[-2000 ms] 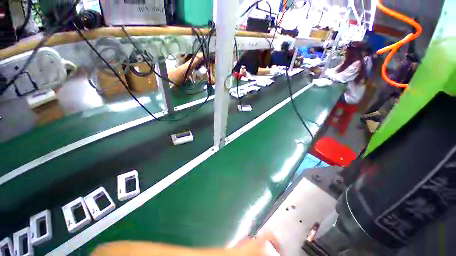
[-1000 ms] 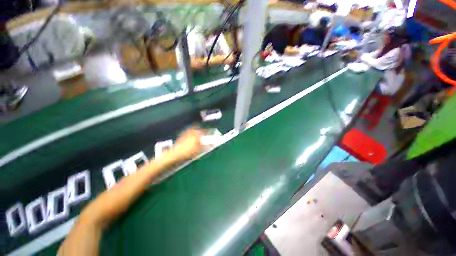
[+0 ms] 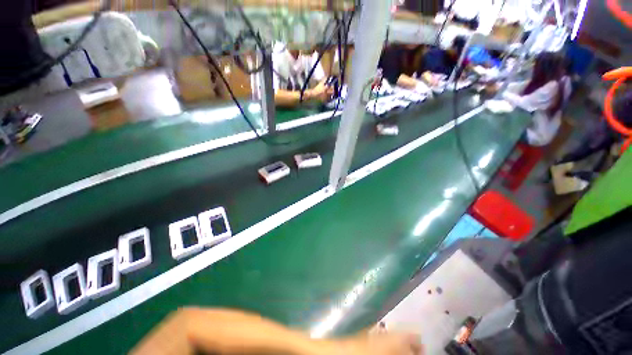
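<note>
White rectangular housings with window openings lie on the dark green conveyor belt: several in a slanting row at the left (image 3: 104, 272), two side by side (image 3: 186, 237), and two farther back near the post (image 3: 274, 172). My left forearm crosses the bottom edge. My left hand (image 3: 396, 342) is blurred and mostly cut off at the bottom, by the pale machine base plate; what it holds cannot be seen. My right hand is out of the picture. The welding fixture (image 3: 463, 334) shows partly at the bottom right.
A white post (image 3: 355, 104) stands at the belt's edge. The black welder head (image 3: 589, 298) and green column (image 3: 606, 191) fill the right side. A red stool (image 3: 502, 213) stands beyond the base plate. Cables hang over the conveyor. A seated person (image 3: 537, 97) is at the far right.
My left arm reached over the belt with the hand at a white housing, then drew back to the bottom edge. A housing now lies near the post; one beside the pair is gone.
</note>
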